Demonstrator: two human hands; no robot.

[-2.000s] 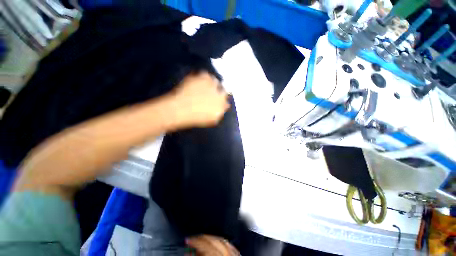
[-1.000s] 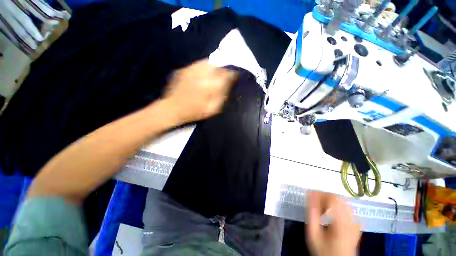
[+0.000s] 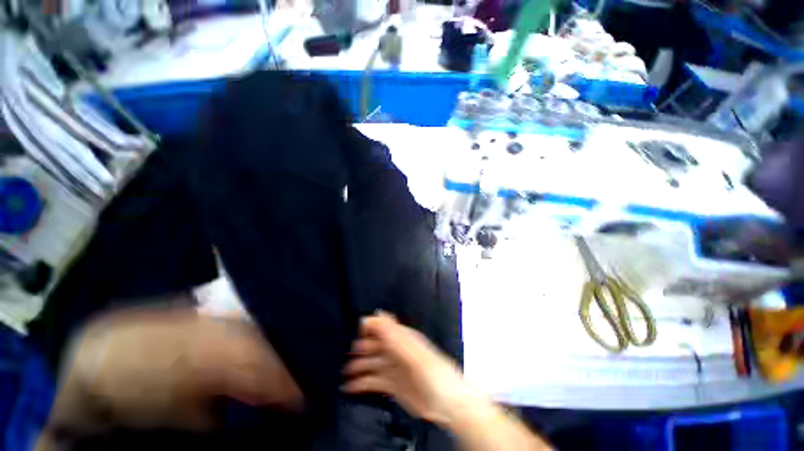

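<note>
Black cloth (image 3: 282,203) is spread and partly raised left of the needle, and hangs over the table edge. Its right border lies by the needle area (image 3: 458,233) of the white and blue machine (image 3: 582,167). My right hand (image 3: 388,365) pinches the cloth near the table's front edge. My left hand (image 3: 264,374) is blurred at the lower left, against the cloth; its fingers are partly hidden by the cloth, so its grip cannot be told. Scissors with olive-gold handles (image 3: 617,313) lie right of the needle.
A blue-edged table (image 3: 405,97) stands behind. An orange packet (image 3: 780,339) and thin sticks (image 3: 740,339) lie at the far right. A dark thread tail (image 3: 694,357) lies near the front edge. Stacked pale material (image 3: 53,114) is at the upper left.
The view has tilted up. My right hand has moved left from the table front onto the cloth. My left hand has moved down. The small black piece over the scissors is gone from there.
</note>
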